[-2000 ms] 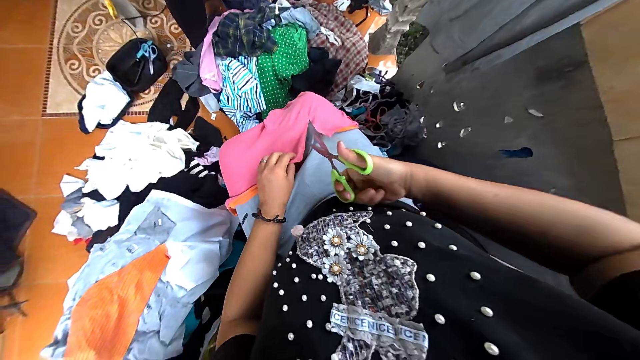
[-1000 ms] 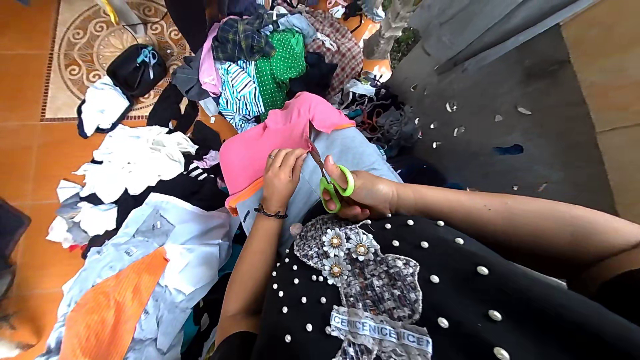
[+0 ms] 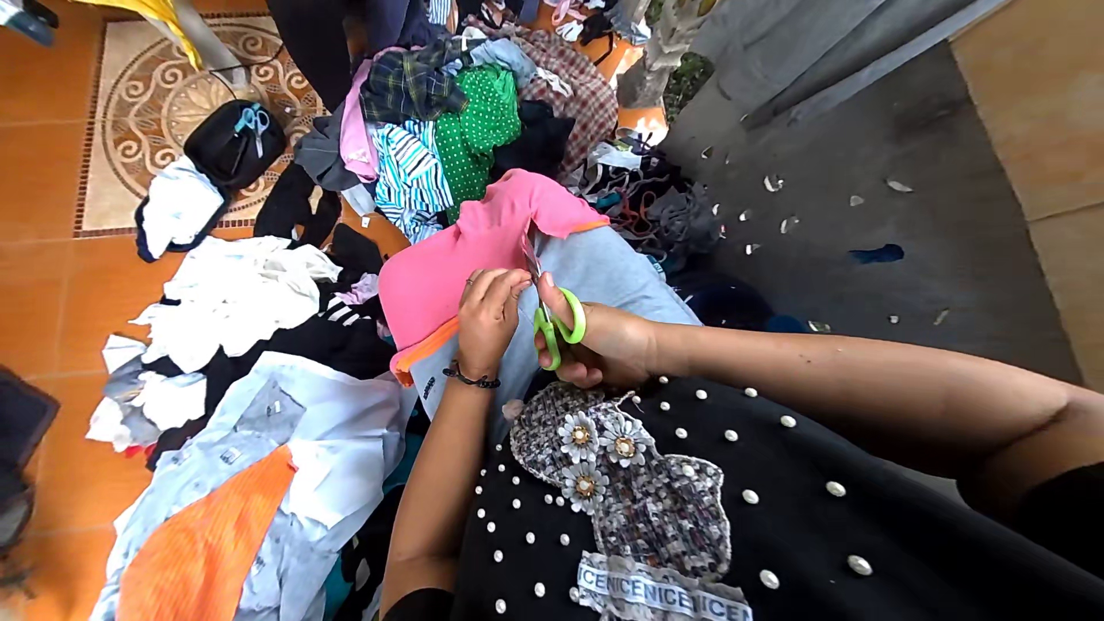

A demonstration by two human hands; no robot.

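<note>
Pink cloth (image 3: 448, 250) with an orange edge lies over light grey-blue fabric (image 3: 595, 267) on my lap. My right hand (image 3: 604, 341) holds scissors with lime-green handles (image 3: 571, 317); their blades are at a slit in the pink cloth and look nearly closed. Just left of the blades, my left hand (image 3: 492, 315) pinches the edge of the pink cloth between thumb and fingers. A dark beaded bracelet (image 3: 471, 377) is on the left wrist.
Garments are heaped ahead, among them a green dotted cloth (image 3: 479, 121). White cloths (image 3: 241, 293) and an orange ribbed piece (image 3: 203, 543) lie at left. Light-blue-handled scissors (image 3: 253, 121) rest on a black pouch (image 3: 226, 159). Scraps dot the grey surface (image 3: 828, 233) at right.
The scissors, wide open two seconds ago, have nearly closed at the pink cloth. My left hand has moved up the cloth, close to the blades.
</note>
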